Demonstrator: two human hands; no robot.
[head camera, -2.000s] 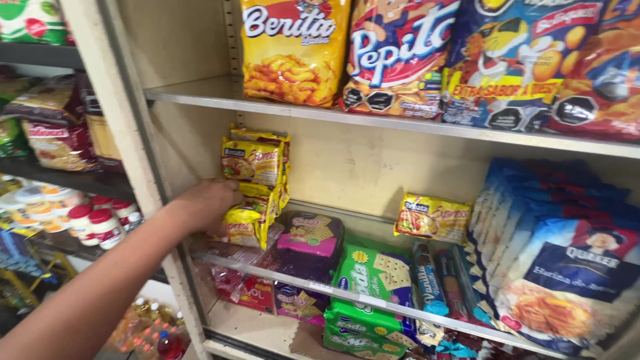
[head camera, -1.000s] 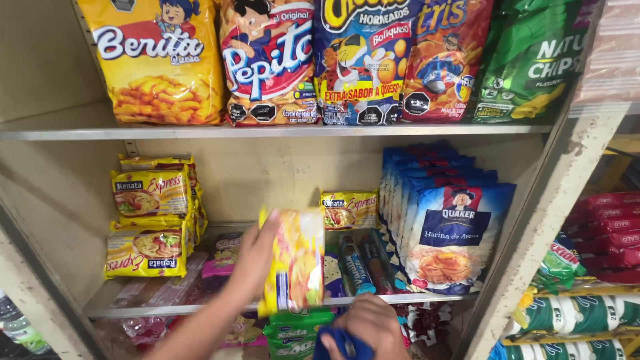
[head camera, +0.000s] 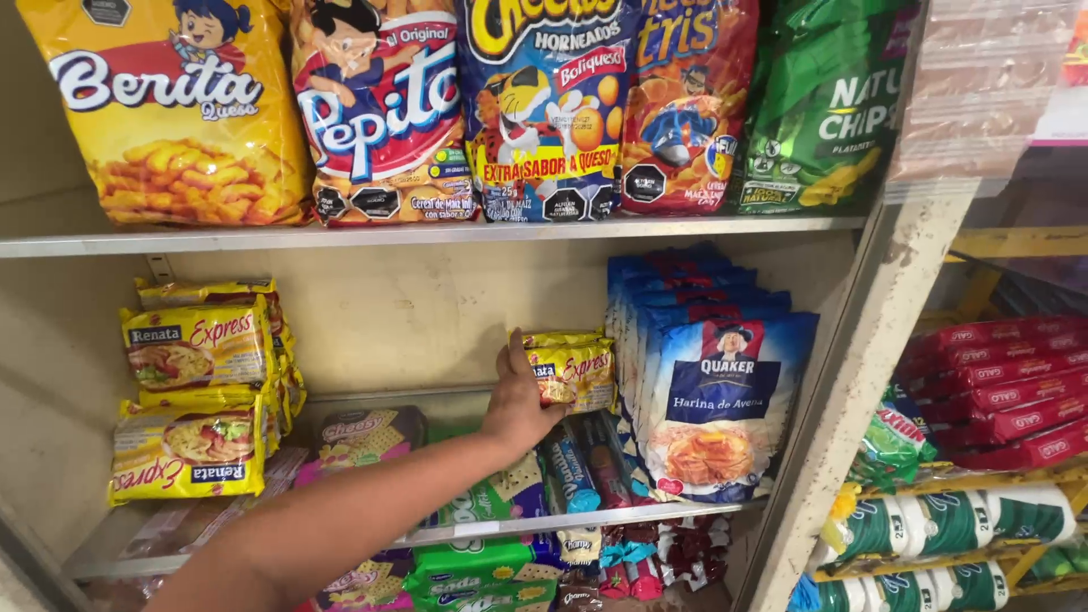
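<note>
My left hand (head camera: 523, 404) reaches in from the lower left, its fingers around the left edge of a yellow Renata Express noodle packet (head camera: 578, 374). That packet stands upright on the middle shelf, with another yellow packet edge showing behind it, just left of the row of blue Quaker oat flour bags (head camera: 714, 408). At the shelf's left end, more yellow noodle packets (head camera: 200, 348) are piled in two stacked groups, the lower front one (head camera: 191, 450) with its print upside down. My right hand is out of view.
Snack bags (head camera: 178, 127) line the upper shelf (head camera: 527, 231). Cracker packs (head camera: 476, 578) and wafer packs (head camera: 569, 467) lie low, seen partly through the glass-like middle shelf. A pale upright post (head camera: 884, 314) separates this unit from red packages (head camera: 1011, 382) on the right.
My left hand has moved back to the shelf with the yellow packet it held in front. One packet stood by the oat flour bags before; now there are more. My right hand has left the view.
</note>
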